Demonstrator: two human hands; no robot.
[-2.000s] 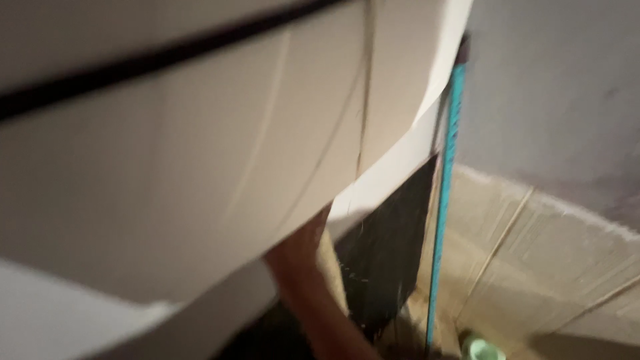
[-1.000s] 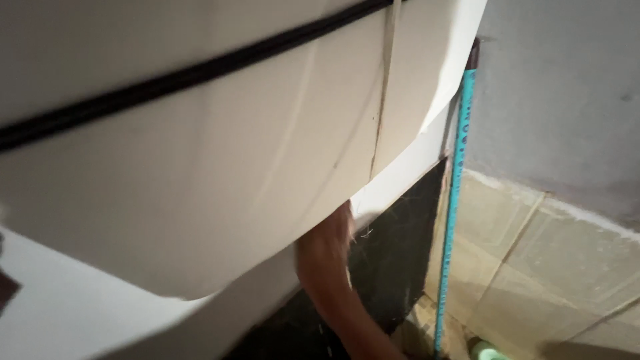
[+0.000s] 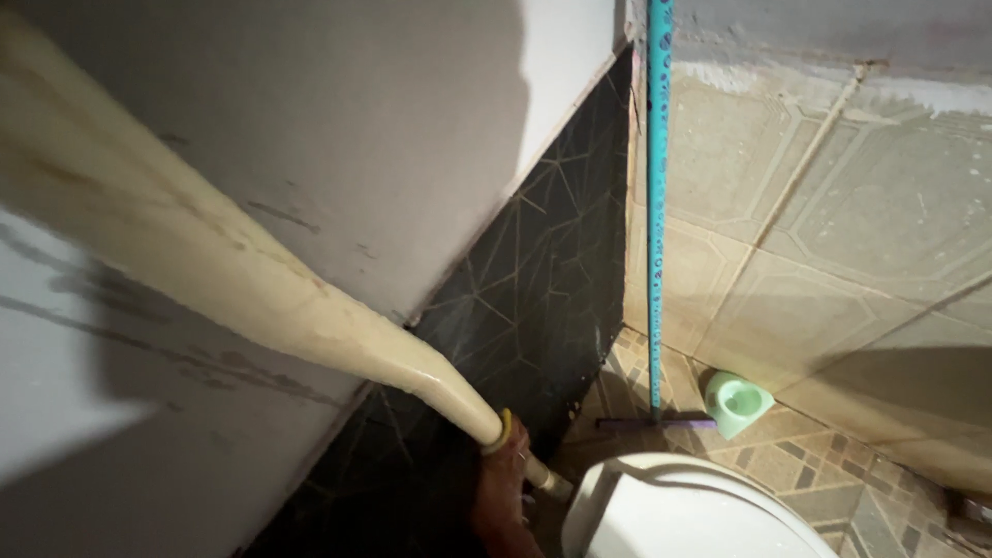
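A cream plastic pipe (image 3: 310,310) runs from the upper left down to the lower middle, where it bends and narrows. Around its lower end, by a yellowish ring (image 3: 505,428), my right hand (image 3: 505,465) is closed, its fingers partly hidden in shadow. Below the hand a thinner pipe section (image 3: 546,479) leads toward the back of a white toilet (image 3: 697,511). My left hand is out of view.
A squeegee with a turquoise patterned handle (image 3: 659,232) and purple head (image 3: 682,423) stands in the corner. Beside it on the tiled floor is a pale green plastic holder (image 3: 732,403). Black tiles (image 3: 542,263) line the lower left wall; beige tiles (image 3: 736,163) cover the right wall.
The view has shifted a lot. The big white curved body with a black band, which hid most of my right hand, is out of view; the pipe, toilet and hand's grip now show.
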